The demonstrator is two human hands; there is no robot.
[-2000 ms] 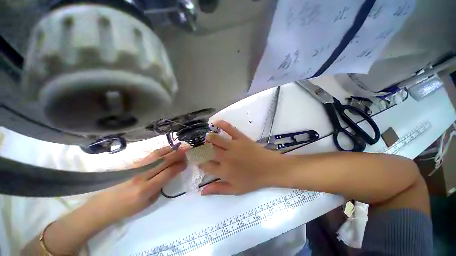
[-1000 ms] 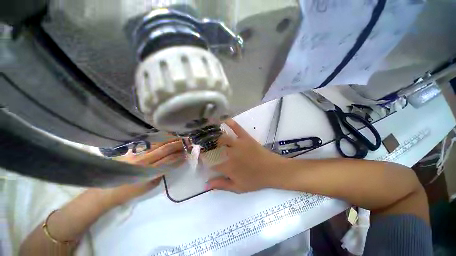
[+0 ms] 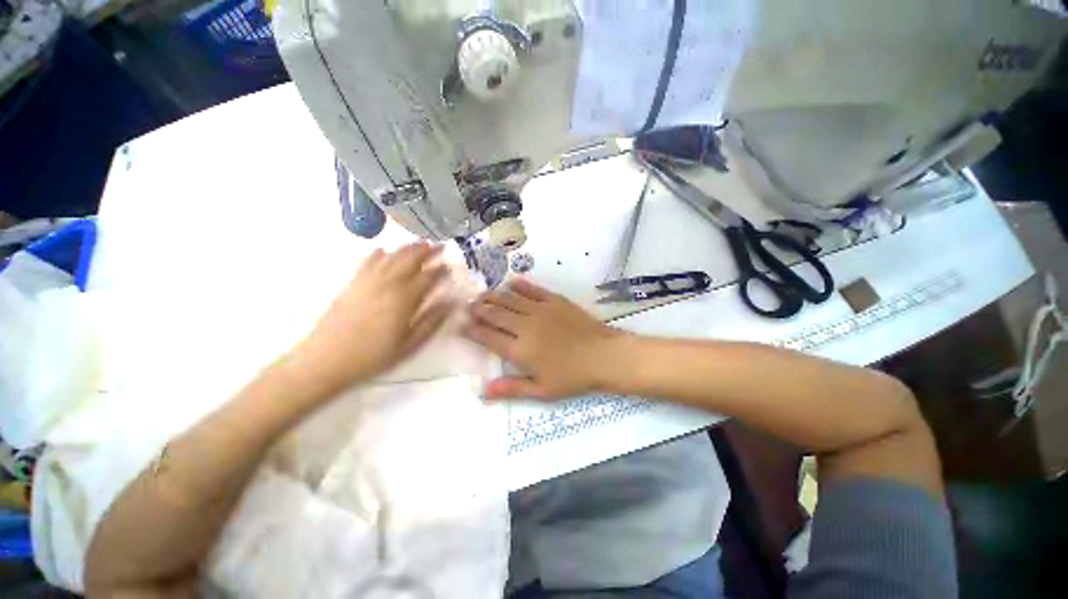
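Observation:
A large white-cream cloth (image 3: 433, 468) lies over the left of the table and hangs down over the lap. My left hand (image 3: 392, 310) lies flat on it, left of the presser foot (image 3: 486, 267), slightly blurred. My right hand (image 3: 545, 345) lies with fingers spread just right of the foot, fingertips at the cloth edge. Neither hand visibly grips anything. The needle is too small to make out. The sewing machine head (image 3: 410, 105) stands above, with its ribbed white dial (image 3: 488, 61).
Black-handled shears (image 3: 779, 263), dark thread snips (image 3: 668, 286) and a thin pointed tool (image 3: 636, 228) lie right of the machine head. A ruler strip (image 3: 586, 415) and a small brown square (image 3: 860, 294) are on the table. A blue basket (image 3: 228, 35) stands at the back left.
The view has moved back from the machine head, showing more table and cloth. The left hand now lies on the large cloth, and the small piece between the hands is no longer distinct.

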